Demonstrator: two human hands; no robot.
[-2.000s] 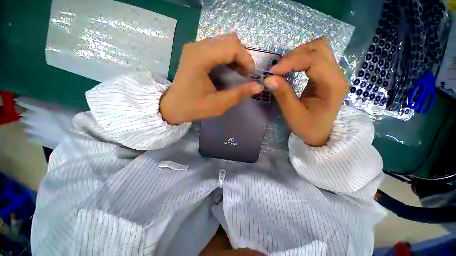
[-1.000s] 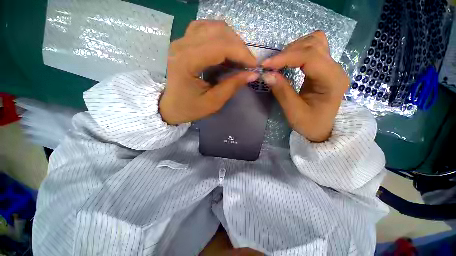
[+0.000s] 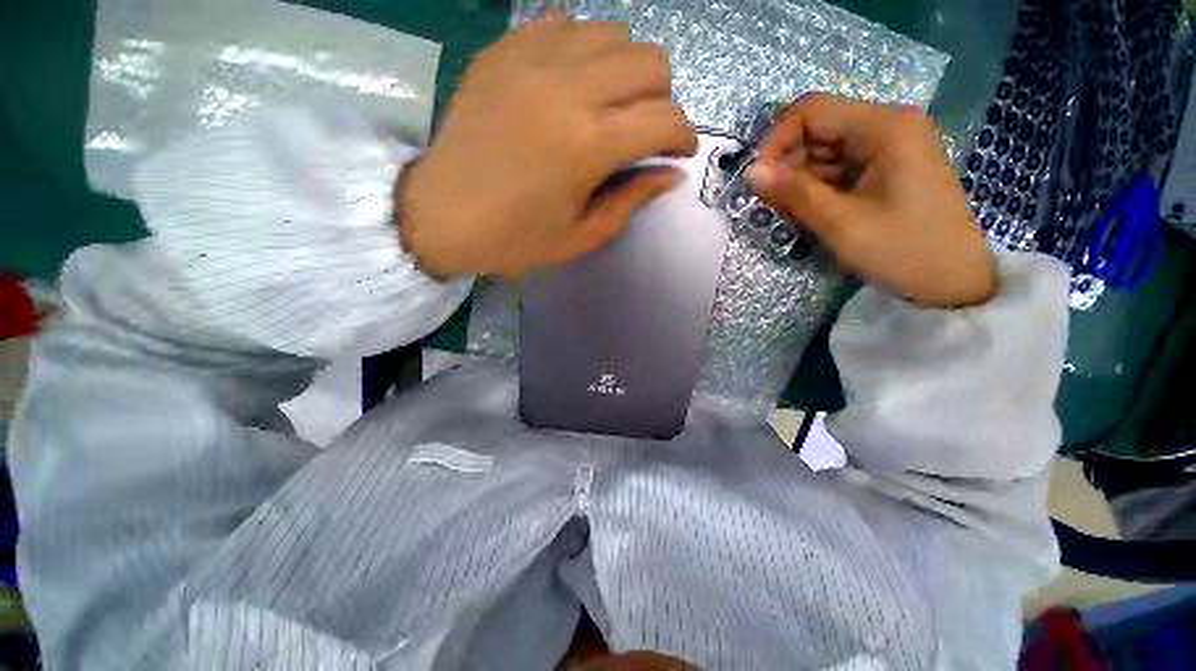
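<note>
The dark grey tablet back cover lies on the silvery bubble wrap, its logo end towards me and its camera area at the upper right corner. My right hand pinches a small clear strip with black rings between thumb and forefinger. The strip hangs beside the camera corner; whether it touches the cover I cannot tell. My left hand is over the upper left part of the cover, fingers bent together. Its fingertips are partly hidden, so I cannot tell if it holds anything.
A glossy white sheet lies at the upper left on the green bench. A clear bag with rows of black ring stickers lies at the right, with a bright blue looped thing on it. A black curved bar is at the lower right.
My hands were fingertip to fingertip over the camera area and are now apart. My left hand has turned over and my right has moved right with the ring strip, uncovering the camera corner.
</note>
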